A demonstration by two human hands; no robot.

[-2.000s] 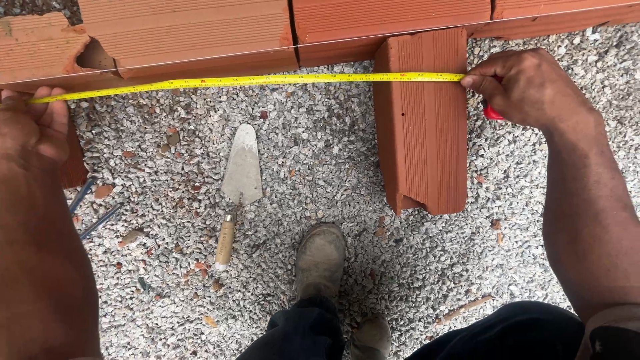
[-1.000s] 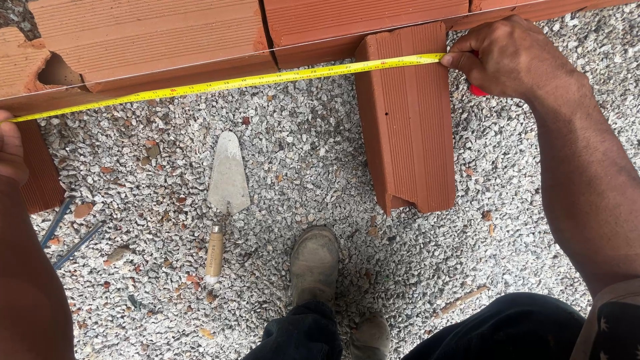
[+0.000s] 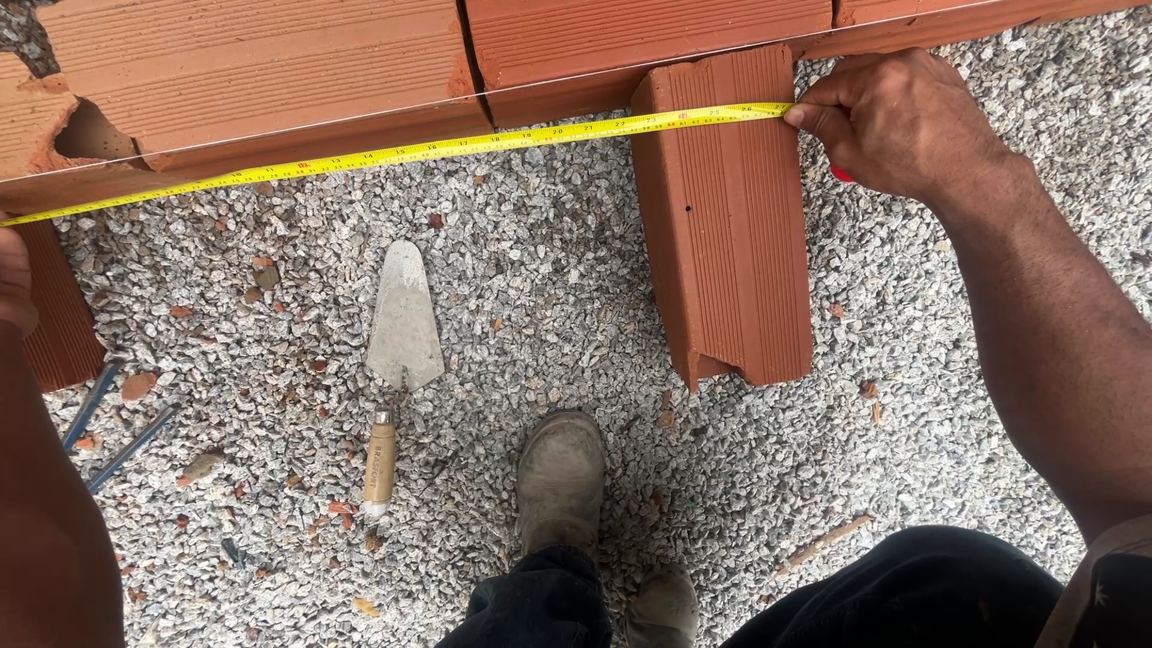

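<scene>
A yellow tape measure [image 3: 405, 153] is stretched from the left edge of the view to the right side of a hollow clay block [image 3: 738, 225]. My right hand [image 3: 909, 121] pinches the tape at that block's edge, with a bit of red showing below the fingers. At the left edge my left hand [image 3: 13, 279] is cut off by the frame, with its fingers at the tape's other end. The tape runs just in front of a row of clay blocks [image 3: 270, 72], along which a thin white string is drawn. A trowel [image 3: 405, 324] with a wooden handle lies on the gravel.
Another clay block [image 3: 58, 306] sits on the left, partly behind my left hand. Two thin metal rods [image 3: 130, 448] lie on the gravel near it. A broken block corner with a hole [image 3: 94, 135] is at upper left. My boots [image 3: 562, 477] stand on the gravel [image 3: 540, 297].
The view has shifted to the right, so my left hand is now mostly out of frame. Both hands stay at the tape, which still crosses the upright-running block.
</scene>
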